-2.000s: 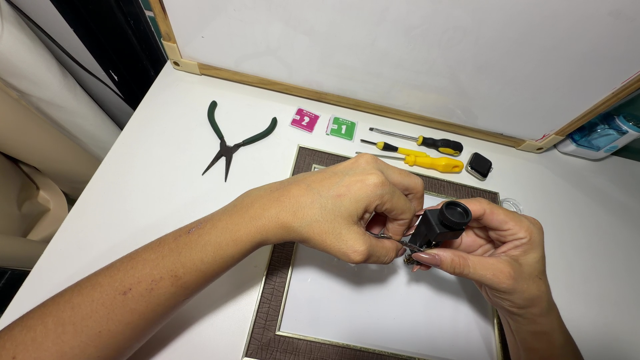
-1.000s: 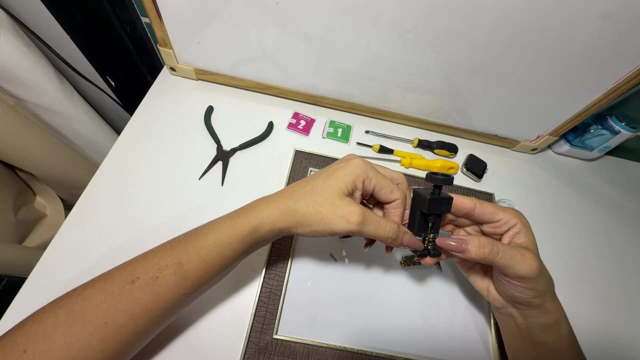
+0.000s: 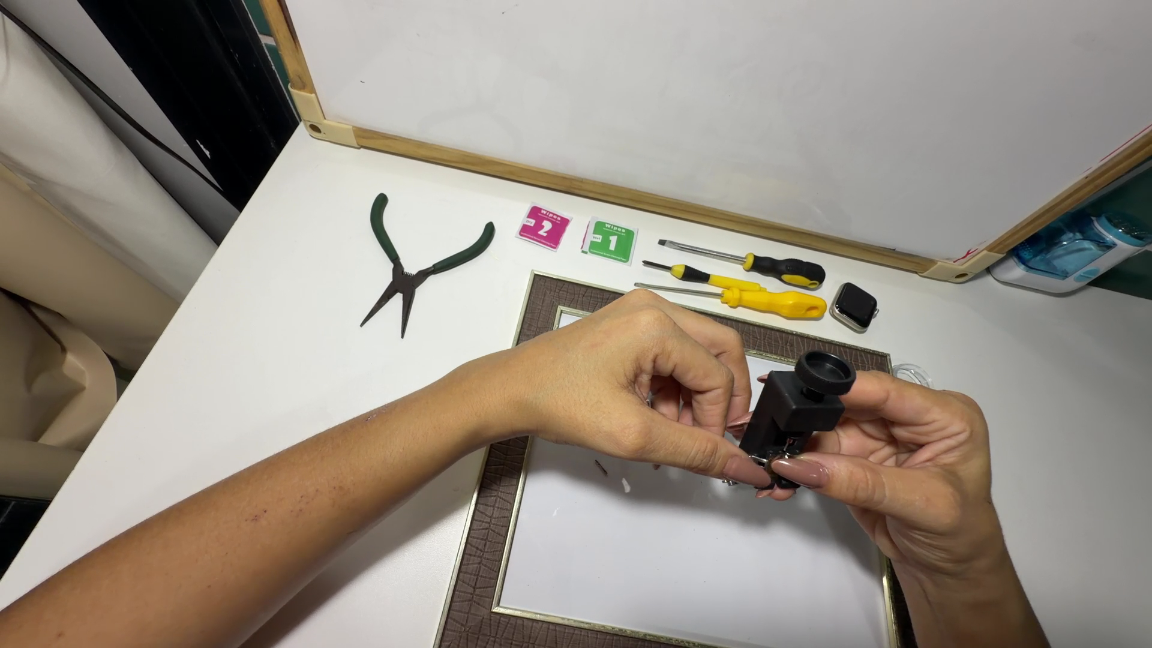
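A small black watch-link remover tool [image 3: 790, 409] with a round knob on top is held upright above a framed white panel. My right hand [image 3: 909, 459] grips it from the right, thumb near its lower end. My left hand [image 3: 657, 387] reaches in from the left; its thumb and fingertips pinch at the foot of the tool, where a bit of metal chain or band shows between the fingers. How far that metal sits in the tool is hidden. Below the left hand, a tiny dark pin [image 3: 601, 467] and a small pale piece [image 3: 626, 485] lie on the panel.
The brown textured frame [image 3: 493, 540] lies under both hands. Green-handled needle-nose pliers [image 3: 402, 274] lie open at left. Pink [image 3: 544, 226] and green [image 3: 611, 241] wipe packets, a black-and-yellow screwdriver [image 3: 783, 270], a yellow screwdriver [image 3: 783, 304] and a watch case [image 3: 854, 306] lie behind. A whiteboard [image 3: 666, 108] stands beyond.
The black tool has gone from tilted, knob facing the camera, to more upright. The left fingers have moved to the tool's lower end, near my right thumb.
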